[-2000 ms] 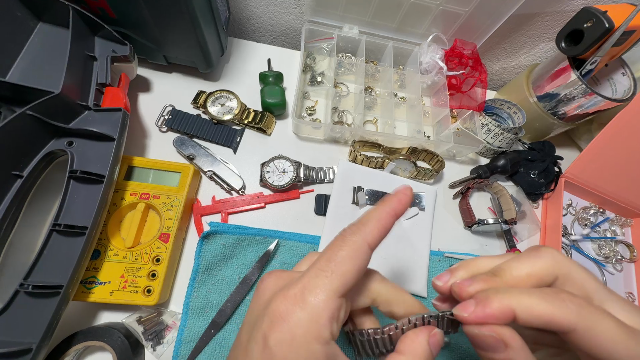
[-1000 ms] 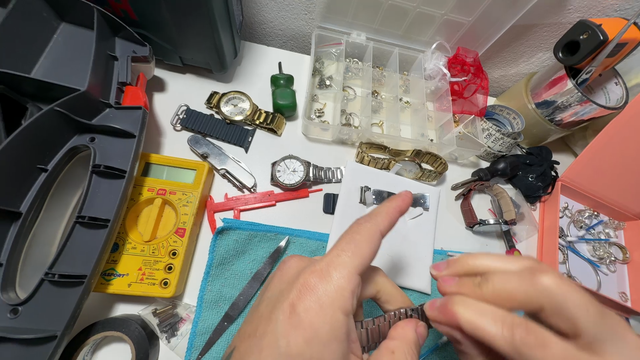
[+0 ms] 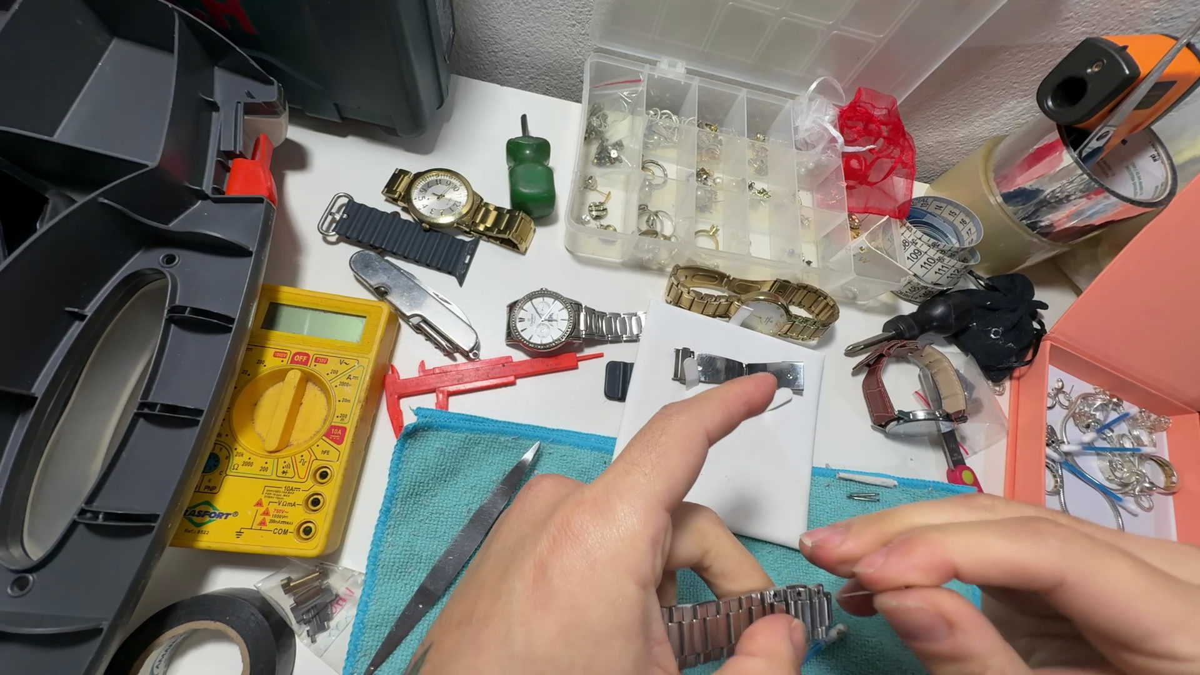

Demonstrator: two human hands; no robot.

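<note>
My left hand [image 3: 600,544] grips a metal watch bracelet [image 3: 741,623] between thumb and fingers, its index finger stretched over a white pad [image 3: 741,459]. At the right, my right hand [image 3: 975,572] pinches a thin, pin-like piece [image 3: 877,592] just beside the bracelet's end. A white-tipped swab [image 3: 825,637] shows partly below that end. On the pad lies a metal clasp piece [image 3: 717,367]. Steel tweezers [image 3: 459,553] rest on the teal cloth [image 3: 581,445] left of my left hand. Small metal pins [image 3: 862,496] lie on the cloth near the pad.
A yellow multimeter [image 3: 286,422], red caliper [image 3: 478,378], folding knife [image 3: 417,302] and steel watch [image 3: 544,321] lie left. Behind stand a clear compartment box [image 3: 712,169] and gold watches [image 3: 441,199]. A leather-strap watch [image 3: 914,412] and pink jewelry box [image 3: 1027,431] are right; black tape [image 3: 262,628] lies front left.
My right fingertips have moved away from the bracelet's end, leaving a small gap with the thin piece between them. My left hand still holds the bracelet.
</note>
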